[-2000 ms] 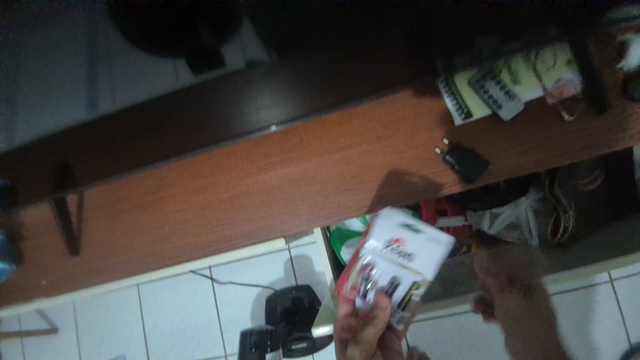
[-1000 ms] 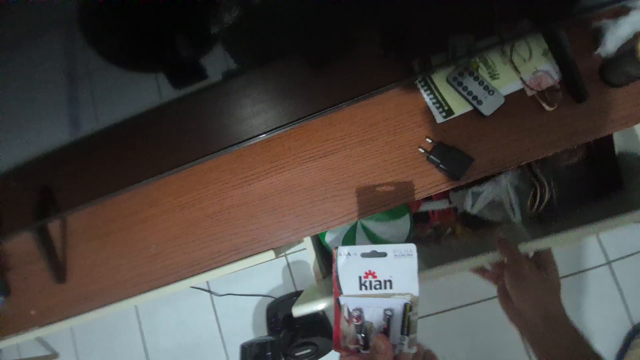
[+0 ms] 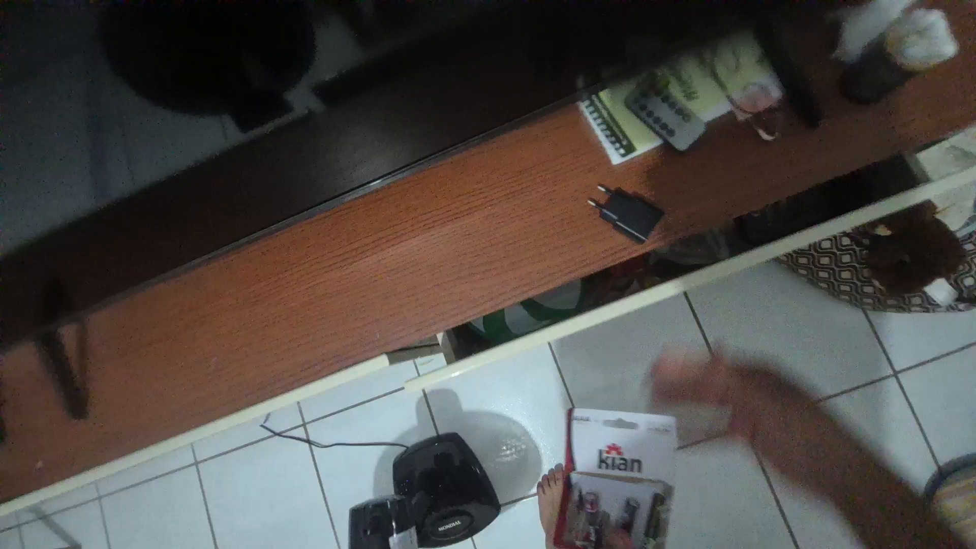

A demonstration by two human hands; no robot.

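A Kian blister pack with small parts under clear plastic is at the bottom centre, over the tiled floor. My left hand holds it from below; only bits of the fingers show behind and under the plastic. To the right, my right hand is blurred and holds nothing that I can see; how its fingers lie is unclear. It is just below the front edge of a partly open drawer. Inside the drawer, a green and white item shows. A black plug adapter lies on the wooden top above.
On the wooden shelf lie a remote control and a spiral notebook. A dark stand leg is at left. On the floor are a black Mondial appliance with a cord, my foot and a patterned cushion.
The drawer was open wider one second ago and has been pushed further in. My right hand was at its front edge and is now off it. The blister pack remains in my left hand.
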